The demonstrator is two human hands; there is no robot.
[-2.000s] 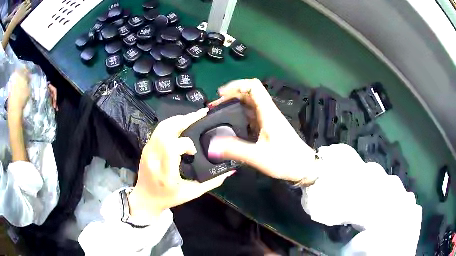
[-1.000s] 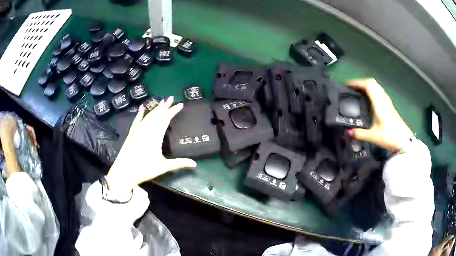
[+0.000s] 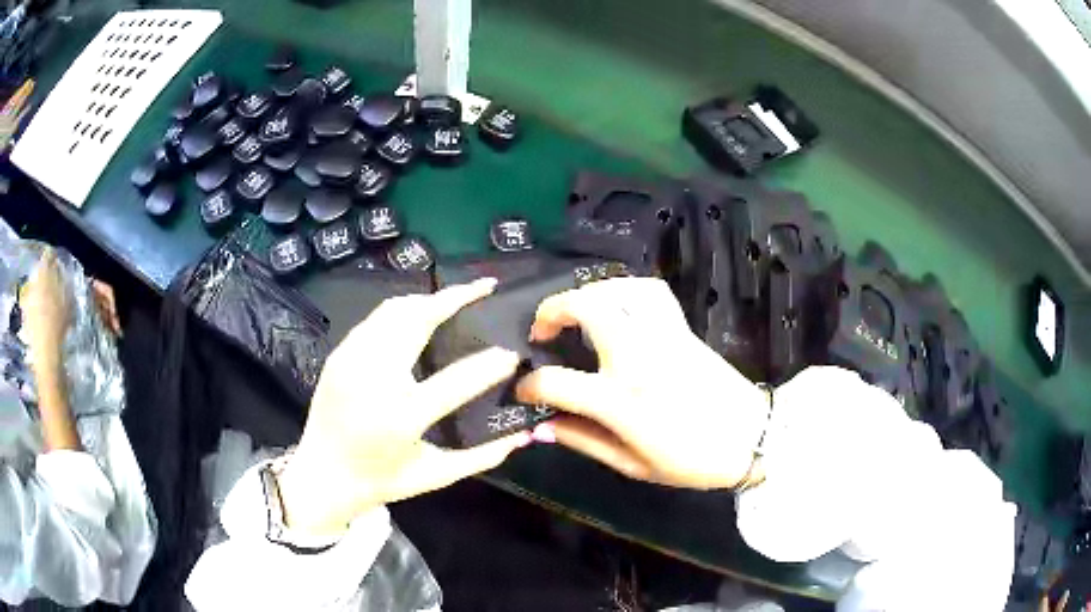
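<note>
Black insert trays with small white icons [image 3: 479,320] lie under and between my hands at the bench's near edge. My left hand [image 3: 389,407] holds the left insert, its fingers spread over the top and its thumb at the near edge. My right hand [image 3: 652,383] has its bent fingers on an insert beside it, around a dark opening. The fingers hide most of that insert, and I cannot tell if a device sits in it. Black rounded-square devices, several with white labels [image 3: 336,242], lie in a loose cluster at the left.
More black inserts [image 3: 748,257] lie in an overlapping row at the right. An open black box [image 3: 732,134] and another [image 3: 1046,325] are on the far side. A metal post [image 3: 443,54], a white perforated tray [image 3: 114,96] and a black plastic bag [image 3: 245,313] are left. A neighbour's arm [image 3: 50,347] shows.
My right hand has come left from the right-hand pile to the inserts by my left hand. The device-filled inserts that showed at the front are no longer visible there. The view has shifted slightly.
</note>
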